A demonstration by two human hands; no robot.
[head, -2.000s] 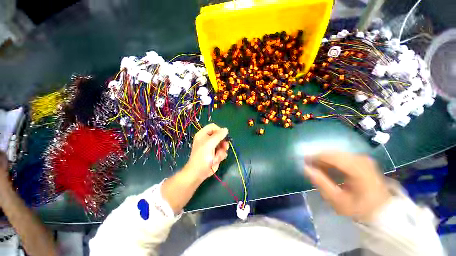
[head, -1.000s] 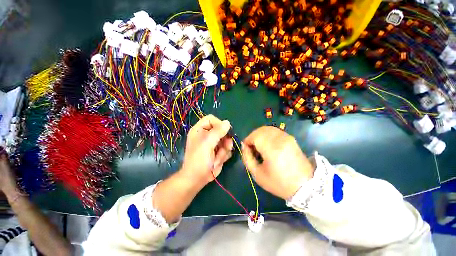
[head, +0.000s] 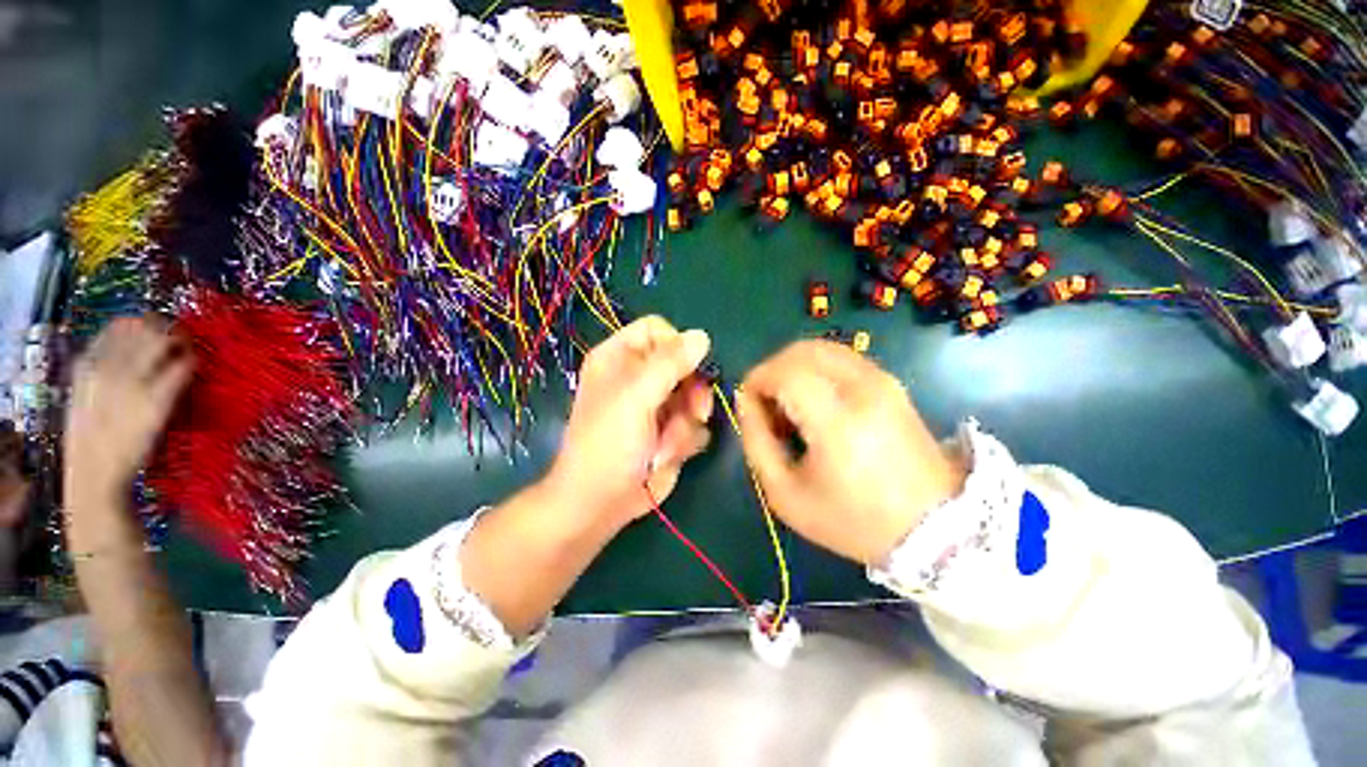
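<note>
My left hand [head: 637,405] is closed with fingertips pinched around a small dark piece at its thumb tip, too small to make out fully. A red wire [head: 693,549] runs from this hand down to a white connector housing [head: 775,640] hanging at the table's front edge. My right hand [head: 832,435] is close beside it, its fingertips pinching a yellow wire [head: 777,528] from the same housing. The wire ends between the two hands are partly hidden by the fingers.
Half-finished harnesses [head: 450,225] lie at the back left, with red wires [head: 248,435] further left. Black-and-orange connectors [head: 900,150] spill from the yellow bin [head: 651,68]. Finished harnesses [head: 1274,195] lie right. Another person's hand [head: 128,393] is over the red wires' left side.
My right hand has come from the far right to beside my left hand and now pinches wire. The view has shifted closer and downward. The other person's hand has moved onto the red wires.
</note>
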